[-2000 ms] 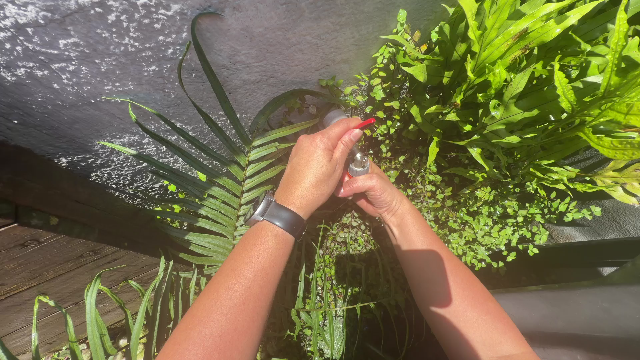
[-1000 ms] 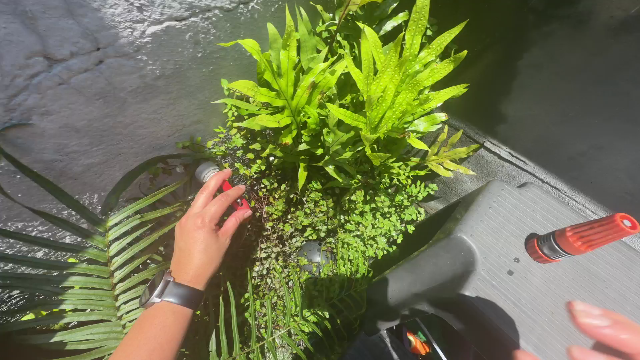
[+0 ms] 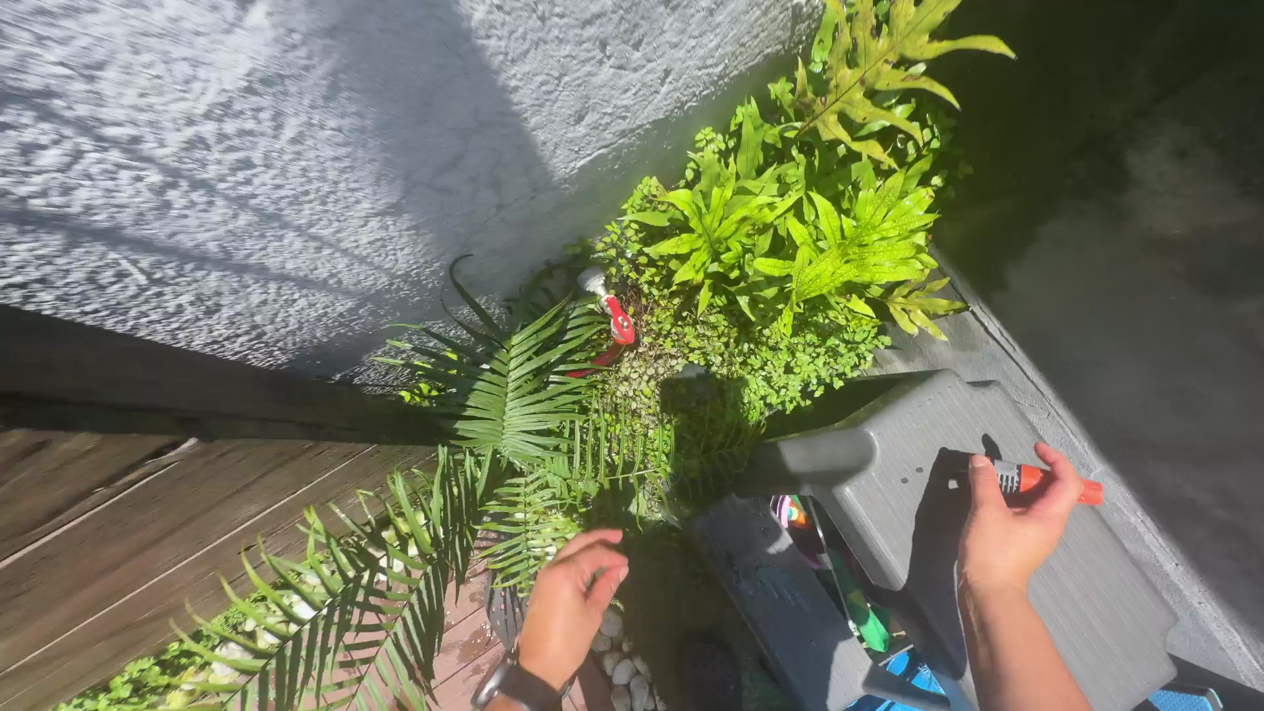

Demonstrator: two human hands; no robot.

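My right hand (image 3: 1017,523) grips a red and black hose nozzle (image 3: 1032,480) between thumb and fingers, just above the grey ribbed plastic top of a step stool (image 3: 1047,583). A watch is on the wrist of my left hand (image 3: 575,602), which holds nothing; its fingers are loosely curled and apart, over the lower fern fronds. Beyond it, a pale fitting with a red handle (image 3: 620,324) stands among the small-leaved plants near the wall.
A rough grey wall (image 3: 296,148) rises behind the plants. Broad-leaved ferns (image 3: 820,237) grow beside the stool, and palm-like fronds (image 3: 518,395) spread left of it. Wooden boards (image 3: 148,533), white pebbles (image 3: 622,671) and a green-handled tool (image 3: 867,617) are lower down.
My left hand has come away from the fitting with the red handle. My right hand has taken hold of the red nozzle, which lay on the grey stool top. The view has shifted.
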